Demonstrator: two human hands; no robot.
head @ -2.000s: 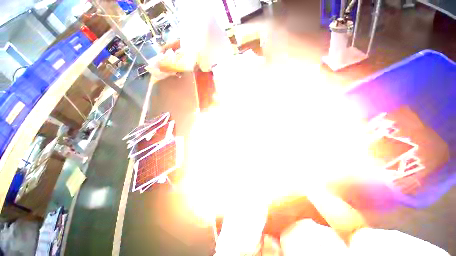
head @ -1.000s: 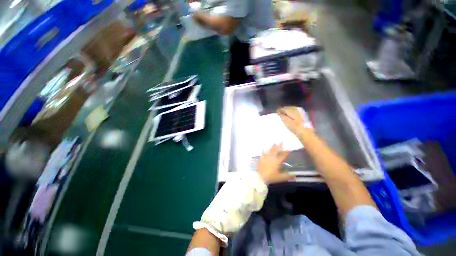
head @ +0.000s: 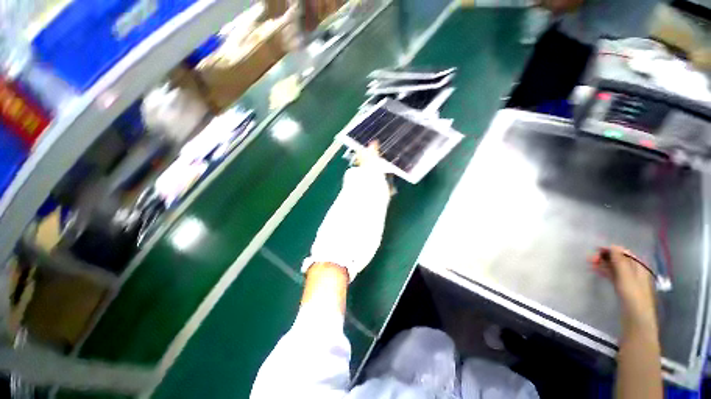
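A small solar panel [head: 401, 139], dark gridded face up in a white frame, lies tilted on top of an overlapping pile of panels on the green bench. My left hand [head: 373, 158], below a cream sleeve cover, is at the panel's near left edge; its fingers are blurred and I cannot tell whether they grip it. My right hand [head: 618, 263] is over the grey metal-rimmed test surface [head: 538, 226], fingers closed on a thin dark test lead [head: 641, 265]. A small white connector [head: 663, 283] is beside it. The bench meter [head: 639, 117] stands at the surface's far end.
The long green bench [head: 257, 300] runs along my left. A shelf with a blue bin [head: 101, 39] and assorted parts is beyond it. White material lies on top of the meter. Part of another person [head: 557, 6] shows at the top edge.
The view has swung left. The white panel that was under both hands on the test surface is gone from there. My left hand has moved to the panel pile; my right hand stays over the test surface.
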